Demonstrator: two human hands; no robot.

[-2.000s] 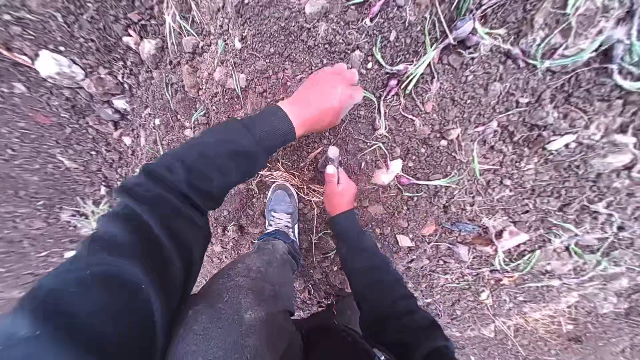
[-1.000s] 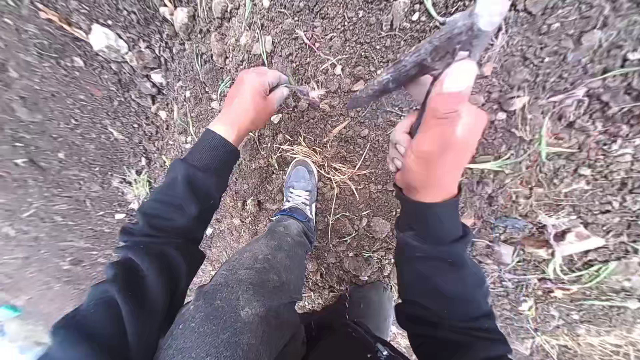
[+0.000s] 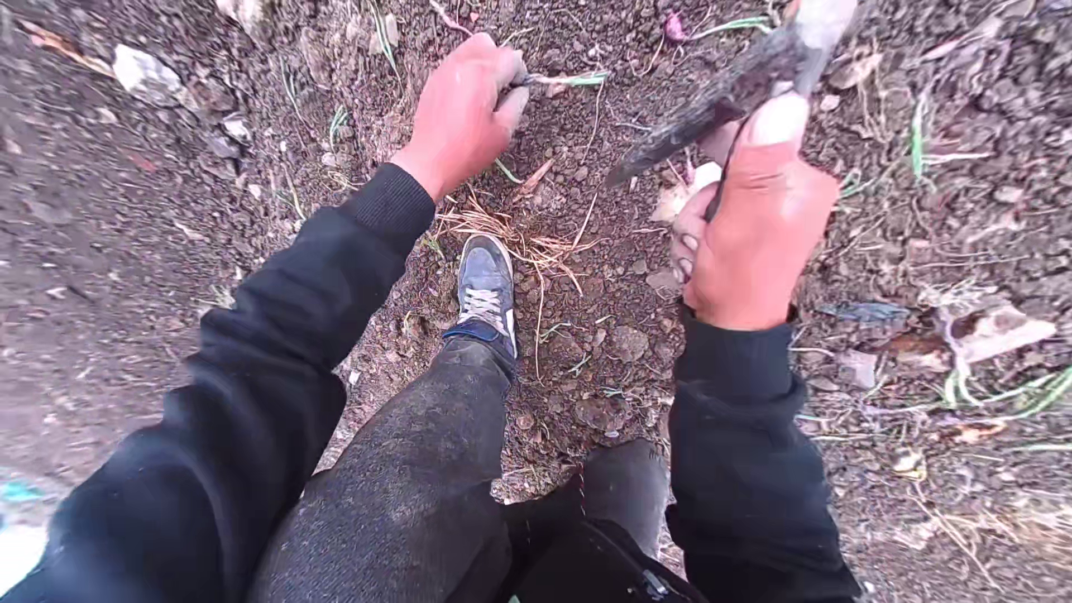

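Note:
My left hand (image 3: 469, 113) is closed over the soil at the upper middle, pinching a small plant with a pale stem and green leaf tips (image 3: 578, 79) that point right. In my right hand (image 3: 754, 209) is a hand tool with a dirt-covered, pointed metal blade (image 3: 695, 126), held raised above the ground, its tip toward the left. Part of its handle is hidden by my fingers. A purple onion bulb with green leaves (image 3: 675, 27) lies on the soil between the hands, near the top edge. A pale, flat piece (image 3: 674, 201) shows beside my right fingers.
My shoe (image 3: 484, 289) stands on the soil below dry straw (image 3: 519, 239). A white stone (image 3: 146, 74) lies at the upper left. More green-leaved plants (image 3: 997, 402) and a pale broken chunk (image 3: 1005, 331) lie on the right.
Two seconds ago my hands were close together; now they are apart. The tool blade shows raised in my right hand. Since one second ago my left hand has moved up and right.

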